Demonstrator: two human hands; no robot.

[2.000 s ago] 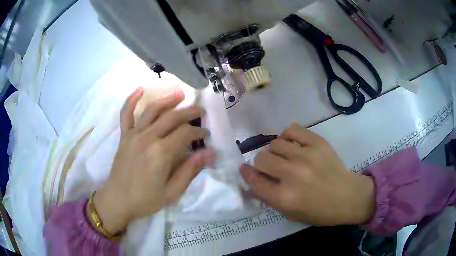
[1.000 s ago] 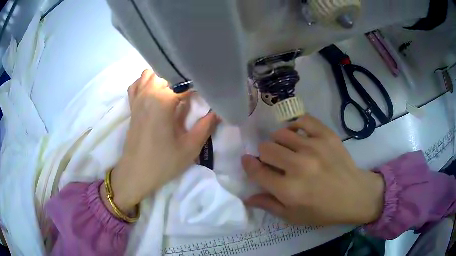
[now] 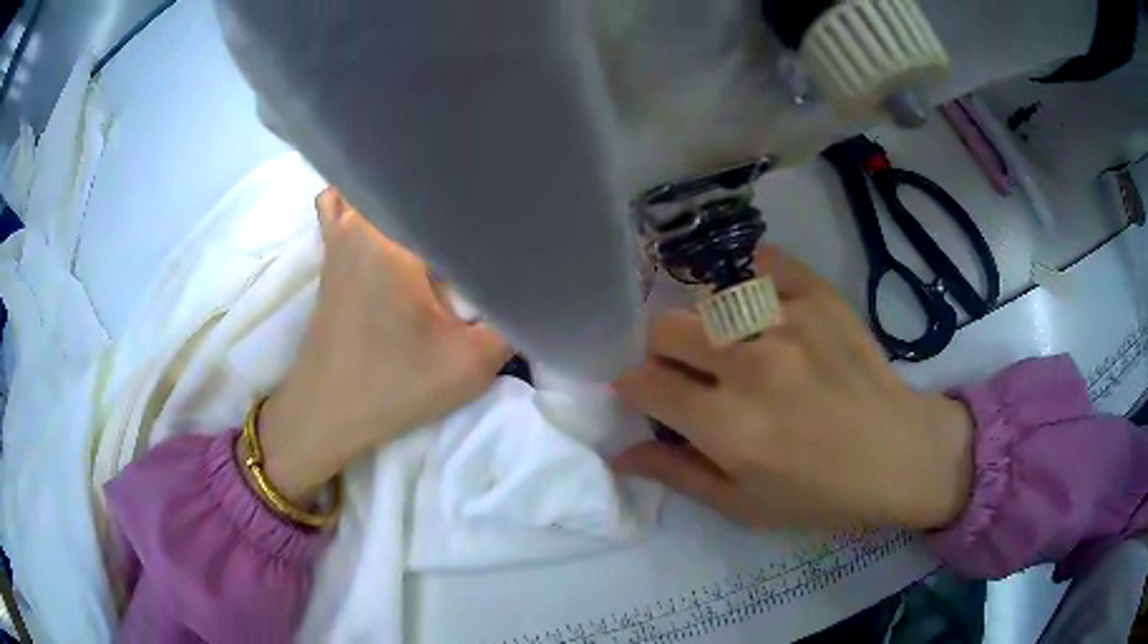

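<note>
White cloth (image 3: 516,472) lies bunched in front of the sewing machine head (image 3: 466,138) and spreads to the left. My left hand (image 3: 390,340) rests on the cloth at the left of the head, its fingertips partly hidden behind it. A small dark piece, probably the label, shows at my left thumb. My right hand (image 3: 793,403) is at the cloth's right edge below the cream tension dial (image 3: 740,310), fingers bent; whether it pinches the cloth is unclear. The needle and presser foot are hidden behind the head.
Black-handled shears (image 3: 925,252) lie on the bed at the right, with a pink tool (image 3: 979,145) and a thin white stick beyond them. A ruler scale (image 3: 755,581) runs along the front table edge. More white pieces (image 3: 57,252) hang at the far left.
The machine head looks larger and covers more of the work, as the view has shifted. My left hand has moved down beside the head. Most of the black label is now hidden.
</note>
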